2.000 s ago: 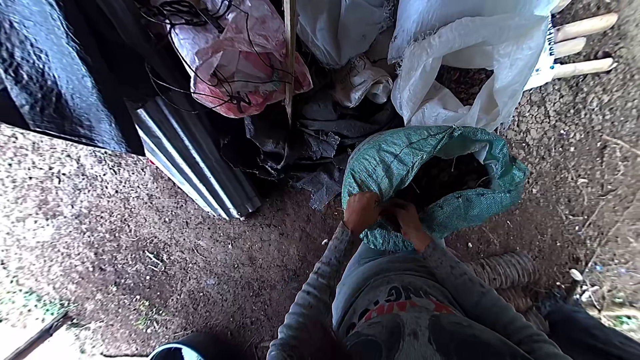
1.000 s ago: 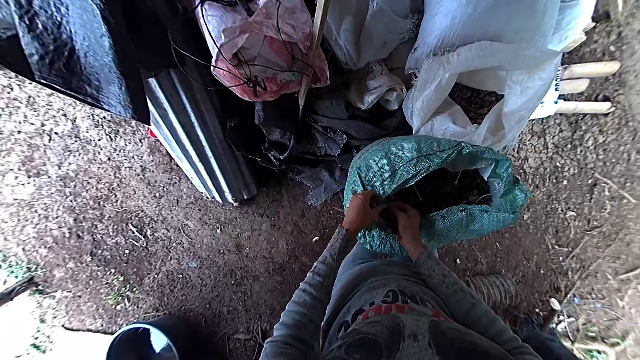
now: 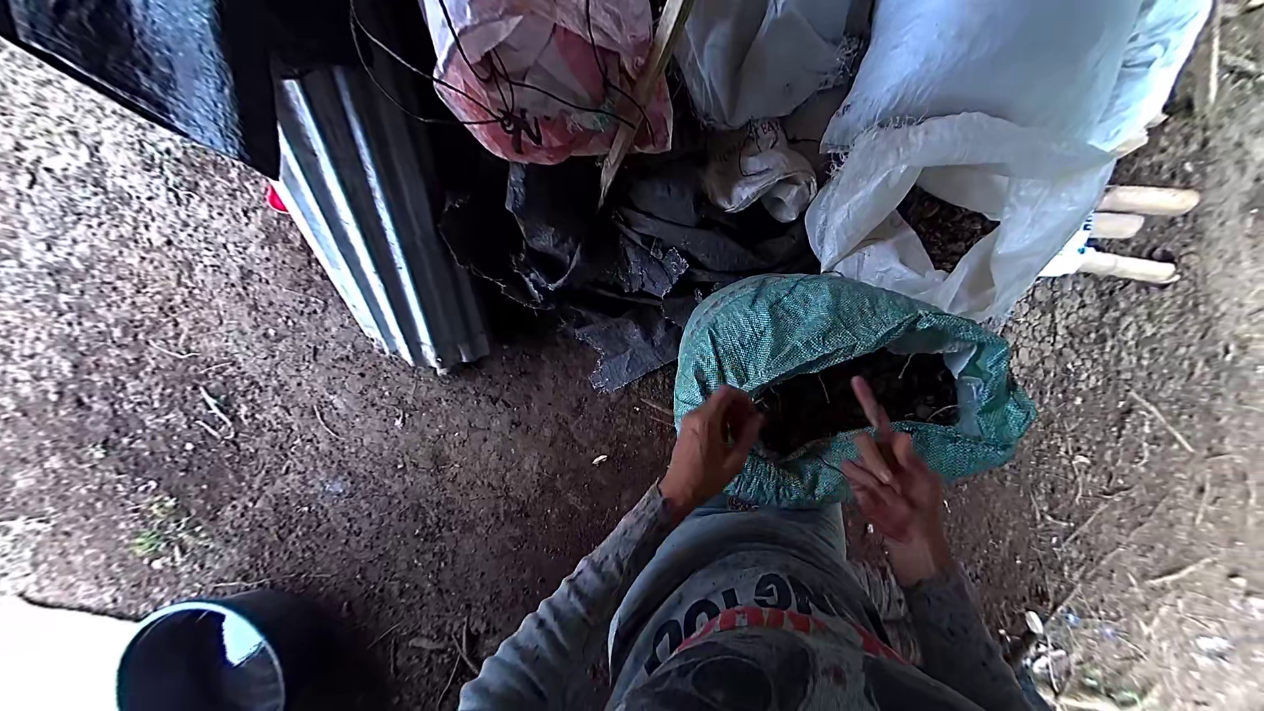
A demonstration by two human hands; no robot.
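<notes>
A green woven sack (image 3: 790,321) stands against the front of my body with its mouth rolled outward. Dark soil-like material (image 3: 820,400) with bits of root or straw fills it. My left hand (image 3: 713,442) is at the near left rim, fingers curled; whether something small is between them cannot be made out. Over the near rim, further right, my right hand (image 3: 894,484) is raised palm up with its fingers spread and nothing visible in it.
Behind the green sack, an open white sack (image 3: 973,148) holds dark material. Wooden poles (image 3: 1145,200) lie to its right. Black torn sheeting (image 3: 632,346), a pink-and-white sack (image 3: 563,138) with wire and a stick, and corrugated metal sheets (image 3: 370,217) are further left. A dark bucket (image 3: 202,657) stands lower left.
My hands were close together at the sack's near rim; now they are apart, the right one moved right with fingers spread. The green sack remains in front of me.
</notes>
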